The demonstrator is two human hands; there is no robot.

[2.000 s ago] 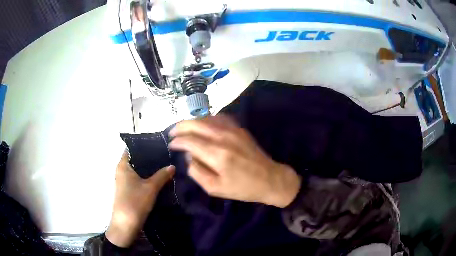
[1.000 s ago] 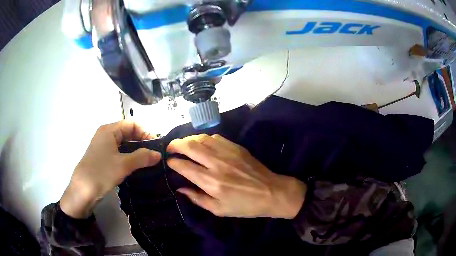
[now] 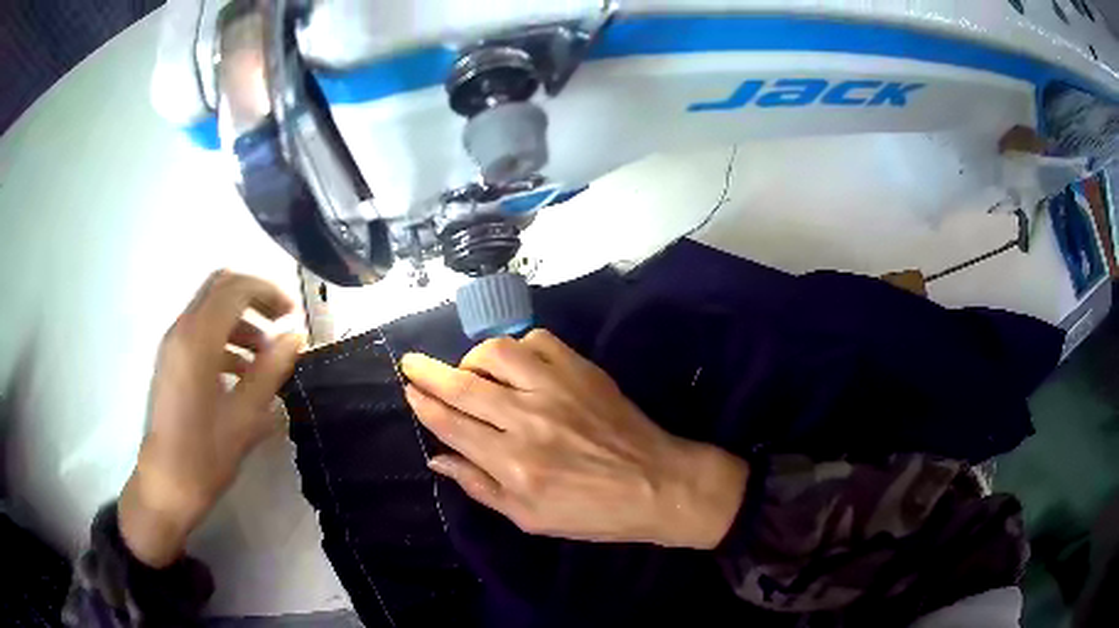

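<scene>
A dark navy garment piece [image 3: 785, 356] lies on the machine bed and runs down towards me. Its blacker band [image 3: 368, 454], with pale stitch lines, lies flat at the left. My right hand [image 3: 577, 454] lies palm down on the cloth, its fingertips holding it beside the band's inner stitch line. Its palm side is hidden. My left hand [image 3: 215, 405] is at the band's upper left corner, slightly blurred, fingers bent and apart; no held thing shows. The presser foot area [image 3: 417, 252] is partly hidden behind the machine head.
The white sewing machine head [image 3: 638, 111] with blue "JACK" lettering spans the top. A ribbed grey-blue tension knob [image 3: 495, 304] sits just above my right fingers. A thin rod [image 3: 976, 261] lies on the bed at the right. The white table [image 3: 74, 307] extends left.
My left hand has let go of the band's top edge and moved left, uncovering the corner. My right hand has stayed nearly in place. The machine looks larger than two seconds ago.
</scene>
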